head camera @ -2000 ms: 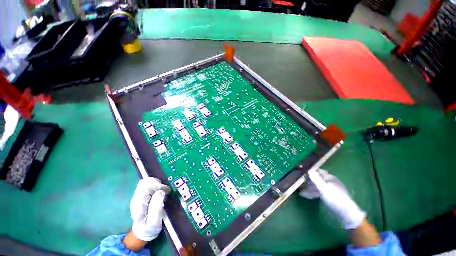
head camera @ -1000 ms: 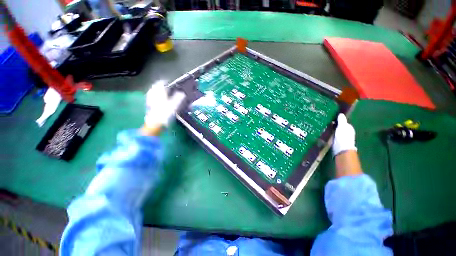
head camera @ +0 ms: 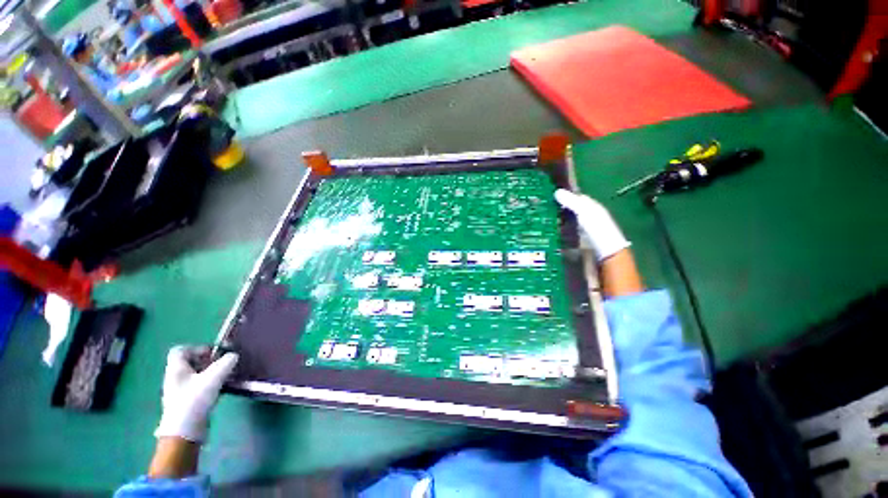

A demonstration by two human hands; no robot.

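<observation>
A dark carrier frame [head camera: 261,326] with silvery edge rails holds a green circuit board [head camera: 438,219], its flat side with white-outlined pads facing up. Orange-brown blocks stand at three visible corners. My left hand [head camera: 190,391], in a white glove, grips the frame's near left corner. My right hand [head camera: 592,222], also in a white glove, holds the right rail near the far right corner; its fingertips lie on the frame's edge. The frame's near edge seems slightly above the green mat.
A black tray of screws [head camera: 97,358] lies at the left, with black bins [head camera: 136,190] behind it. A red flat sheet [head camera: 628,80] lies at the back right. An electric screwdriver [head camera: 703,173] with a cord lies at the right. Red supports stand at both sides.
The frame has turned so its long rail faces me. My left hand has moved from the far left corner to the near left corner. My view has shifted, showing more background.
</observation>
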